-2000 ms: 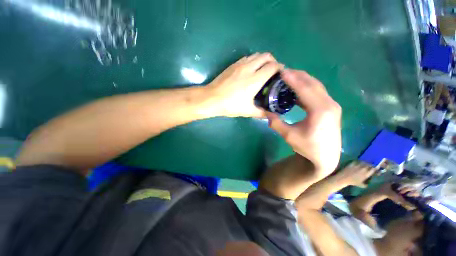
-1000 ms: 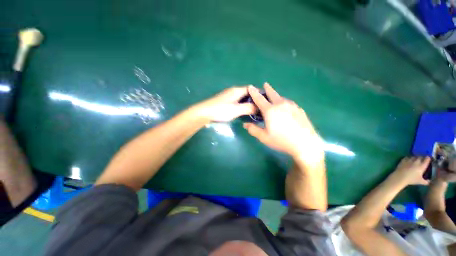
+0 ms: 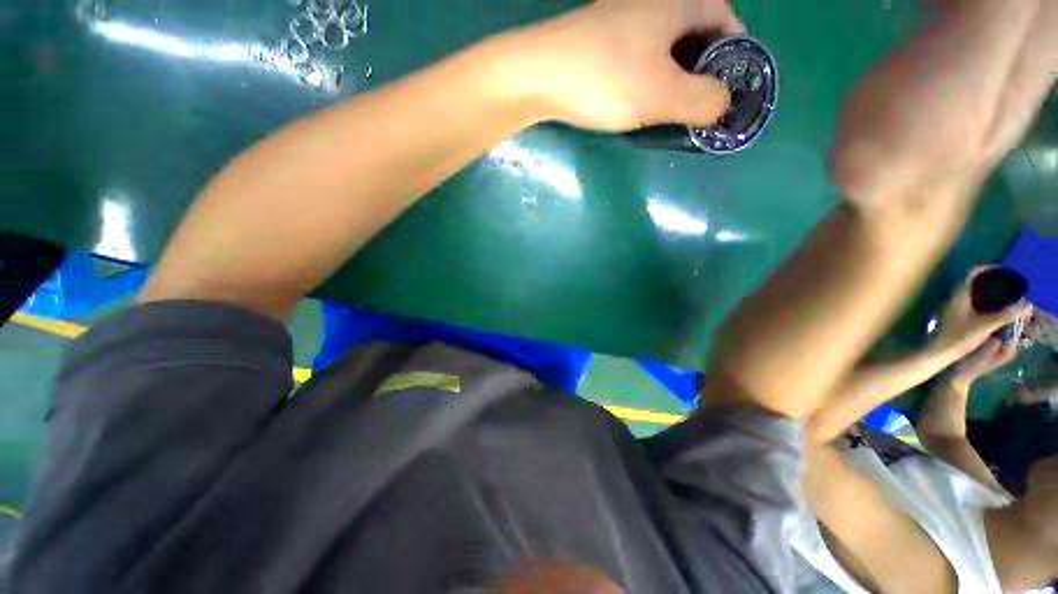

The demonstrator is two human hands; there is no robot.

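Note:
My left hand (image 3: 621,67) holds a black cylindrical unit (image 3: 752,107) above the green bench, at the upper middle. The unit's round end faces me. It has a shiny silver rim and a dark inside with small bright marks. My left thumb lies on this end face; the fingers are partly cut off by the top edge. The dark tube side shows below my hand. My right hand (image 3: 946,99) is away from the unit at the upper right. It is large, blurred and cut off by the frame edge; its fingertips and anything in them cannot be made out.
Silver rings (image 3: 331,26) lie loose on the green bench (image 3: 453,250) at the upper left. At the right, a neighbour's hands (image 3: 969,325) hold a dark round part (image 3: 999,289). A blue box (image 3: 1038,255) is at the right edge. Blue stools (image 3: 377,337) show below the bench edge.
My right hand has left the unit and moved to the upper right. My left hand still holds the unit, now with its end face towards me. The view has shifted; the mallet is out of view.

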